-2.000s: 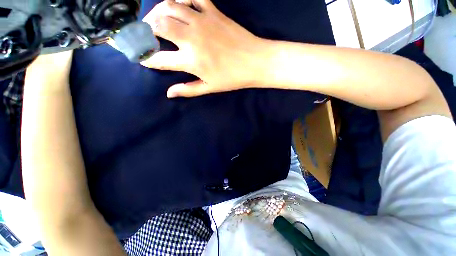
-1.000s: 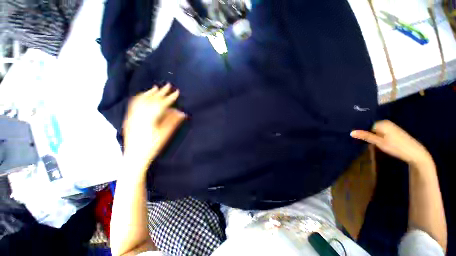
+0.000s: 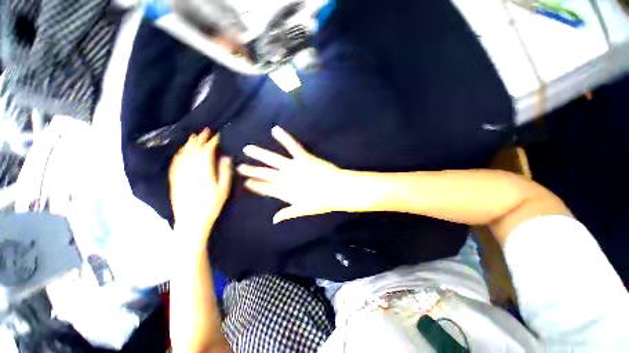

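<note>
A large dark navy garment [image 3: 386, 103] covers the machine bed and hangs to my lap, with pale thread tails near its edges. The blurred sewing machine head [image 3: 276, 34] stands over its upper part, with a white lit piece at the needle area [image 3: 285, 77]. My left hand [image 3: 198, 179] lies on the left part of the cloth, fingers pointing up; whether it pinches the cloth cannot be told. My right hand [image 3: 293, 180] lies flat on the cloth beside it, fingers spread and pointing left. Both are below the needle area and apart from each other.
Checked cloth [image 3: 276, 314] lies over my lap. A green and blue tool [image 3: 560, 14] is on the white table [image 3: 572, 86] at the upper right. White plastic [image 3: 96, 310] lies at the left, striped cloth [image 3: 62, 55] at the upper left. Part of a cardboard box [image 3: 512, 162] shows at the right.
My right hand has moved left from the garment's right edge to its middle. My left hand has shifted slightly down and left. In the oldest frame both hands were up near the machine head.
</note>
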